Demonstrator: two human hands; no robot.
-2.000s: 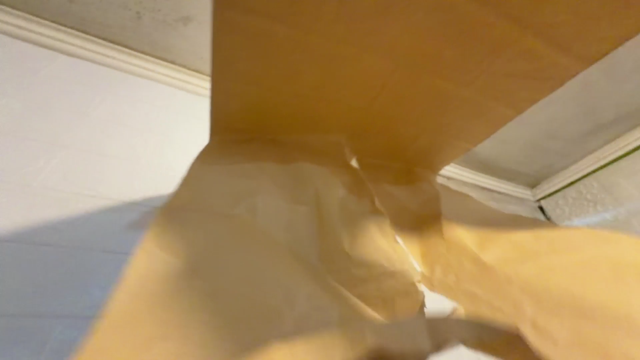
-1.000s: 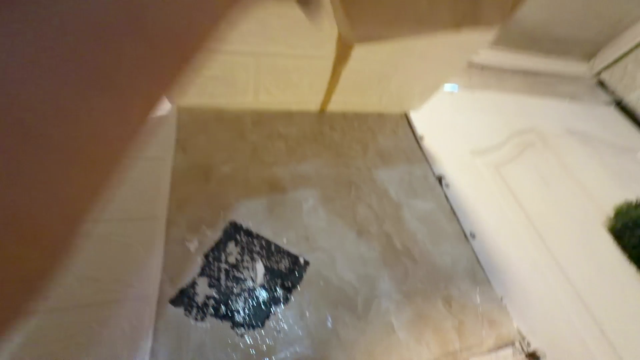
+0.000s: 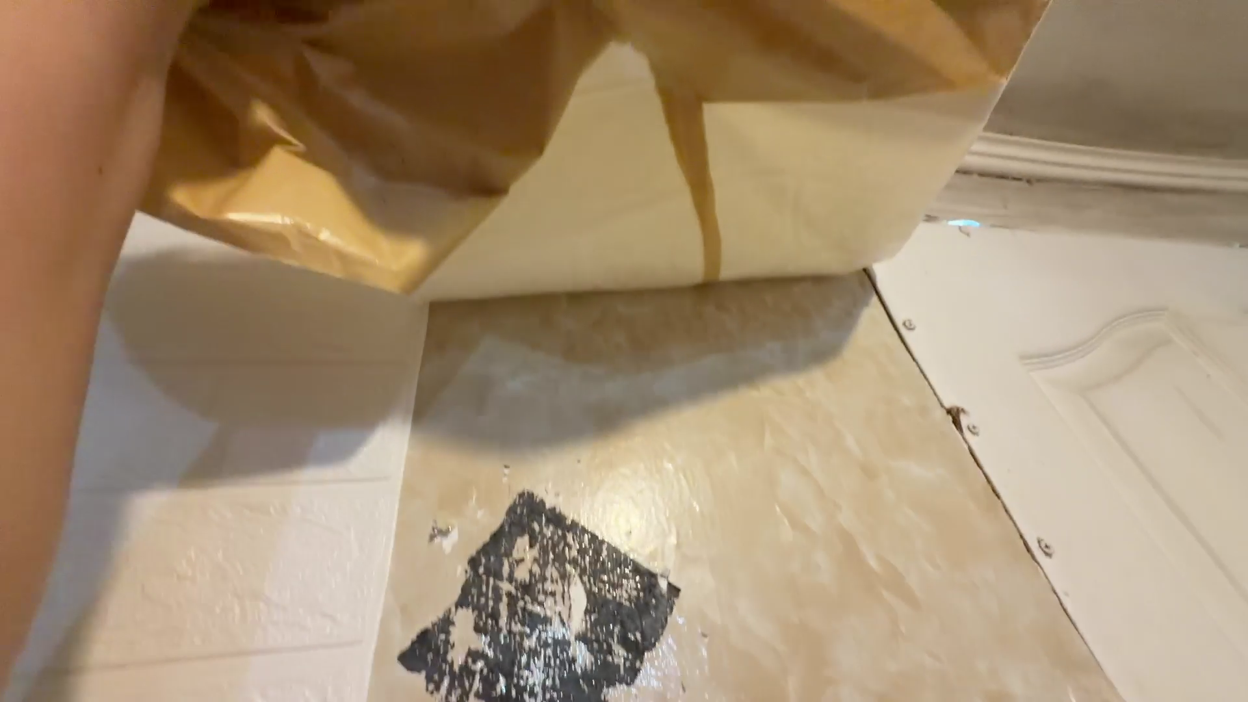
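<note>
A bare forearm (image 3: 73,312) runs up the left edge; its hand is out of view, and so is my other hand. Across the top hangs a large crumpled sheet, with brown, slightly shiny paper (image 3: 370,107) folded over a cream-coloured part (image 3: 799,185). A narrow brown strip (image 3: 697,185) crosses the cream part. The sheet's lower edge lies along a beige marble-patterned panel (image 3: 780,468) and casts a shadow on it. Lower down on this panel is a ragged black patch (image 3: 575,604) with flaked, glossy spots.
White brick-textured wall panelling (image 3: 244,565) borders the marbled panel on the left. To the right is a white panelled door or board (image 3: 1102,419), with screws along a dark gap. White moulding (image 3: 1121,161) and a grey surface (image 3: 1131,68) lie at the upper right.
Two seconds ago the brown sheet covered much of the view; now it is bunched across the top. Since one second ago, the forearm has shifted toward the left edge and more of the sheet shows.
</note>
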